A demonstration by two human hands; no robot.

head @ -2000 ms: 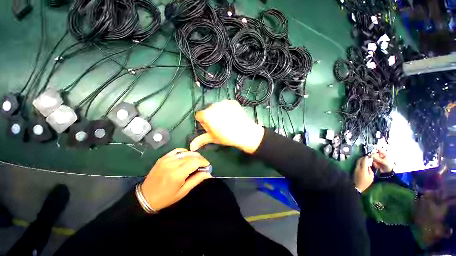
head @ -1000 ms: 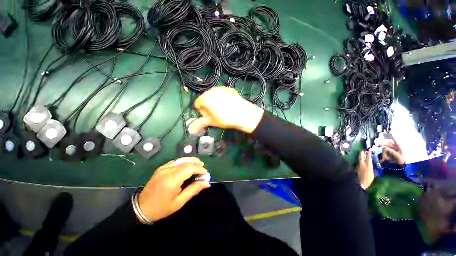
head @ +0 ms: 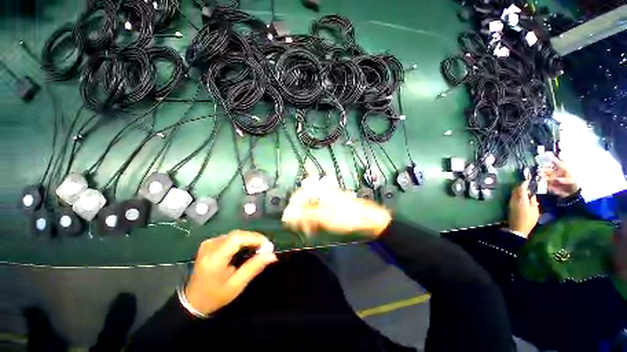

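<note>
My left hand is at the table's front edge, curled round a small pale disc stack whose end shows at the fingertips. My right hand is blurred over the row of antenna heads; its fingertips are too blurred to tell what they hold. A grey head with a pale disc and a dark head with a disc lie left of my right hand. A dark head, with no pale disc visible, lies beside them. Several heads with discs lie farther left.
Heaps of black cable coils lie behind the heads on the green table. More heads lie right of my right hand. At the right, another person's hands work beside a second coil pile. A green cap shows there.
My right hand has moved right along the row, uncovering heads near the middle. My left hand has shifted slightly left and down, still round the disc stack. The view has shifted.
</note>
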